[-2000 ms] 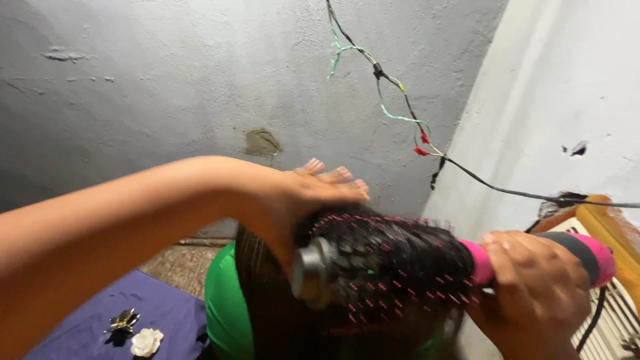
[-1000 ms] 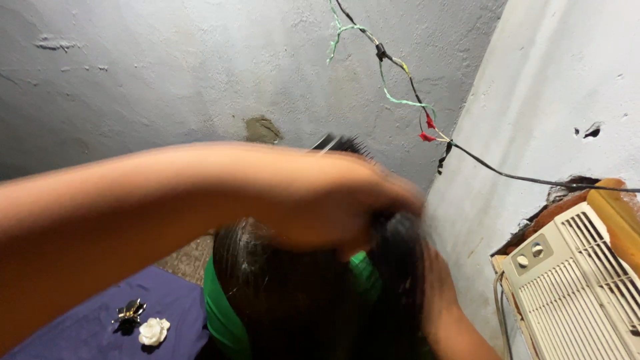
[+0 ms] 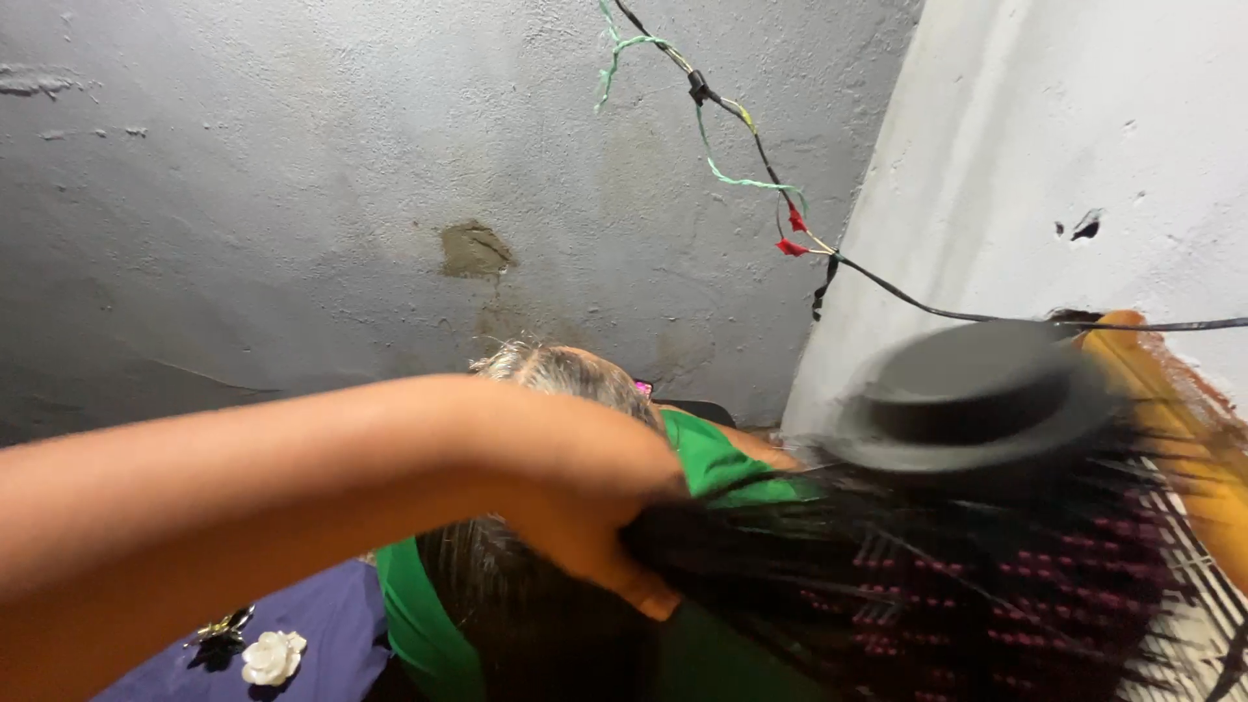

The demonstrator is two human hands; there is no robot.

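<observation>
A seated person in a green top (image 3: 717,458) has long dark hair (image 3: 751,546). My left hand (image 3: 595,497) reaches across from the left, closed around a thick lock of that hair beside the head. The lock stretches to the right, over a round brush (image 3: 994,585) with pink-tipped bristles and a dark round end cap that is blurred and close to the camera. My right hand is not visible; the brush and hair fill the lower right, where its handle cannot be seen.
A white flower hair clip (image 3: 273,658) and a dark-and-gold clip (image 3: 222,629) lie on purple cloth (image 3: 336,614). A spliced cable (image 3: 907,292) hangs across the grey wall (image 3: 292,195). Behind the brush, an air conditioner (image 3: 1185,546) is partly visible at the right.
The hair, bunched near the head a second ago, now extends right in my left hand, with the brush in it. My right hand, partly seen before, is out of sight. The person's head shows more.
</observation>
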